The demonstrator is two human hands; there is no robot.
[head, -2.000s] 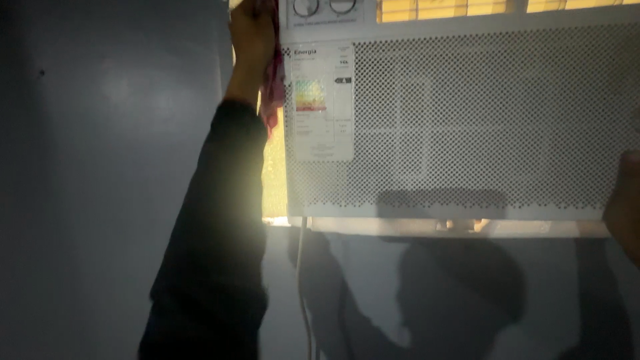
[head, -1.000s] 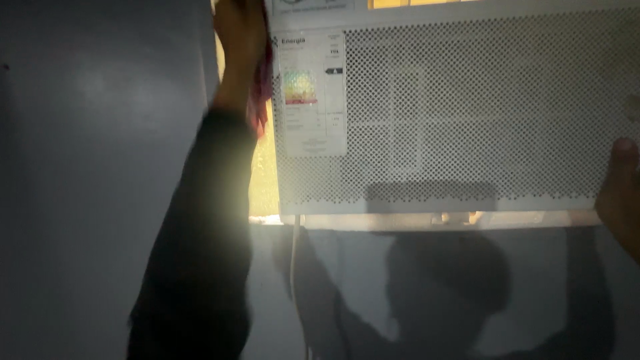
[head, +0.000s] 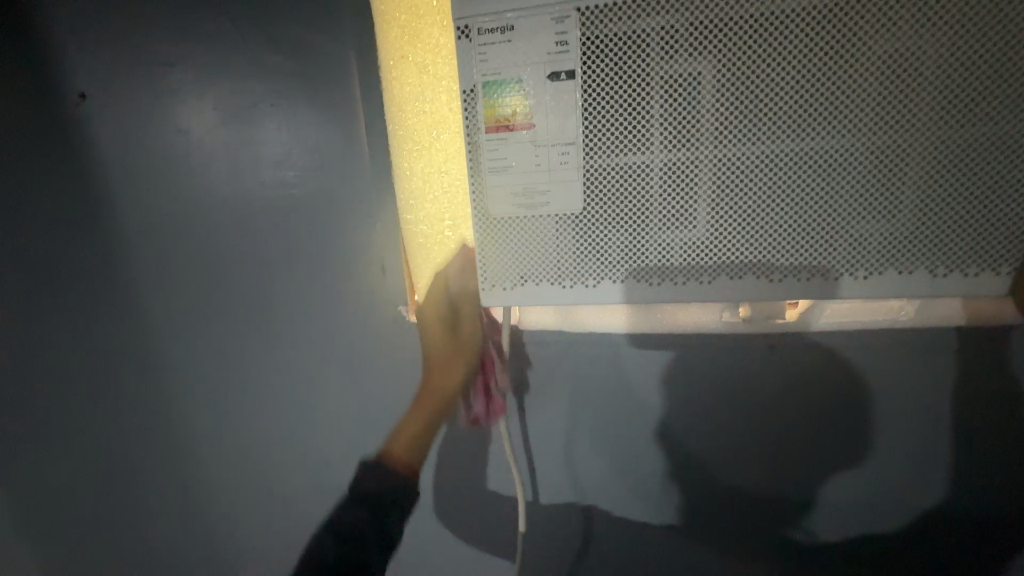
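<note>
My left hand (head: 452,324) is at the lower left corner of a white window air conditioner (head: 720,292), with a pink cloth (head: 486,384) held in it and hanging down on its right side. The hand is slightly blurred and covers the lower end of a strip of yellow foam (head: 424,120) that runs along the unit's left side. The unit's front is a perforated grille with an energy label (head: 528,176) stuck on it. Of my right hand (head: 1018,292) only a sliver shows at the right edge, by the unit's lower right; its fingers cannot be made out.
A white power cord (head: 512,464) hangs from under the unit, close to the cloth. Below the unit runs a pale ledge (head: 608,318) of the wall opening. A grey wall (head: 200,320) stands at the left, and shadows of a head and arms fall on the wall below.
My left hand has moved down with the cloth, from the upper left side of the unit to its lower left corner. More of the yellow foam shows. Less of my right hand is in view.
</note>
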